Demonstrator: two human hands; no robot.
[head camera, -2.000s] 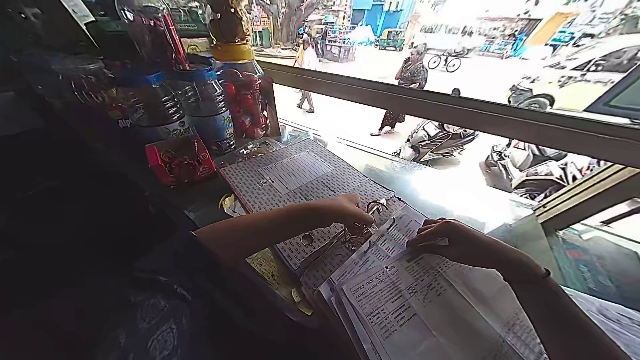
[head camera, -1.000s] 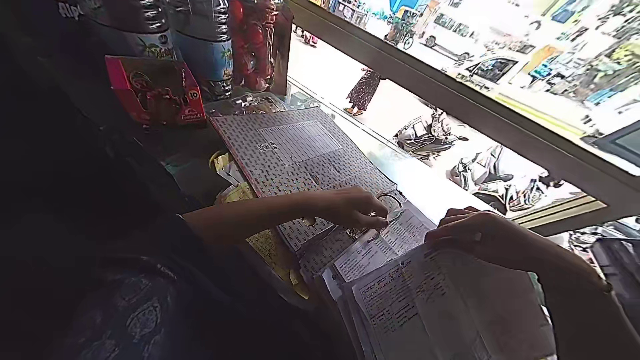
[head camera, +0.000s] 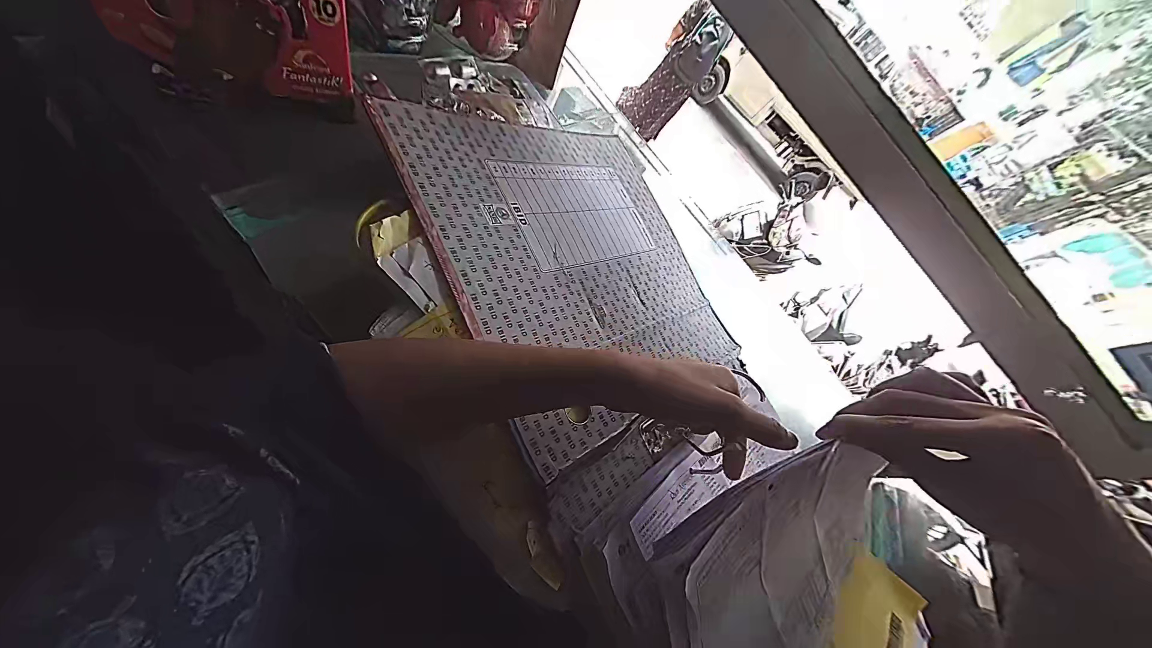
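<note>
A patterned lever arch file (head camera: 576, 243) lies opened on a glass counter, its inner cover showing a printed table. My left hand (head camera: 711, 405) is at the metal ring mechanism (head camera: 688, 441), its index finger extended toward the paper edges; the fingertips are partly hidden, and whether they grip anything is unclear. On the right, my right hand (head camera: 936, 432) pinches the top edge of a lifted stack of papers (head camera: 765, 549) between thumb and fingers. Beneath the raised stack, a printed sheet (head camera: 675, 504) remains at the rings. A yellow sheet (head camera: 873, 603) shows under the right side of the stack.
A red sweets box (head camera: 310, 54) and clear jars (head camera: 396, 22) stand beyond the file. Yellow packets and papers (head camera: 409, 270) lie at its left edge. A window frame bar (head camera: 900, 180) runs along the right side, with parked scooters (head camera: 774, 229) and a person outside.
My right hand has raised the papers, which lay flatter before, and they now bend upward. My left hand stays near the rings. The view has moved closer and tilted.
</note>
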